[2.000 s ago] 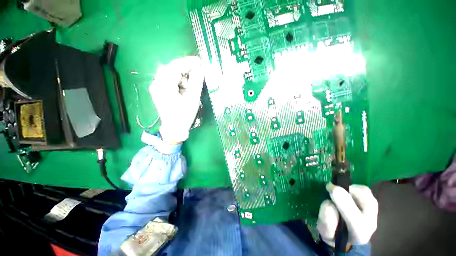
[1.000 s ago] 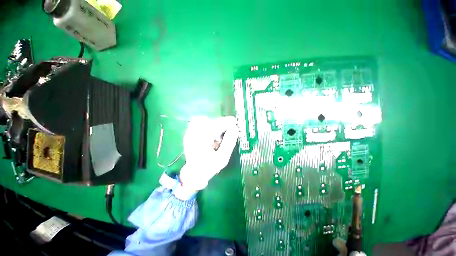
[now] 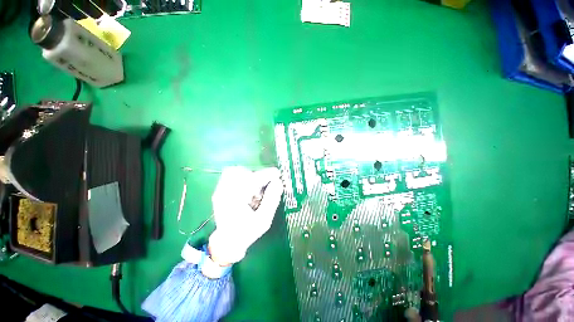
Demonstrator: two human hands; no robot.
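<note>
The large green printed circuit board lies flat on the green mat, its lower end cut off by the picture's edge. Bright glare hides a band across its upper part. My left hand, white-gloved, is beside the board's left edge with fingers closed. A thin strand of solder wire loops out from it onto the mat. The soldering iron points up the board, its tip at the board's right side. My right hand is almost wholly cut off by the bottom edge; only a bit shows at the iron.
The dark soldering station with its yellow-brown sponge is at left. A black stick-like tool lies beside it. A pale bottle lies upper left, a blue tray upper right. A pink sleeve shows lower right.
The view has shifted, so the board sits lower and more of the bench's far side shows. My right hand has mostly left the picture. The iron tip remains around the same area of the board.
</note>
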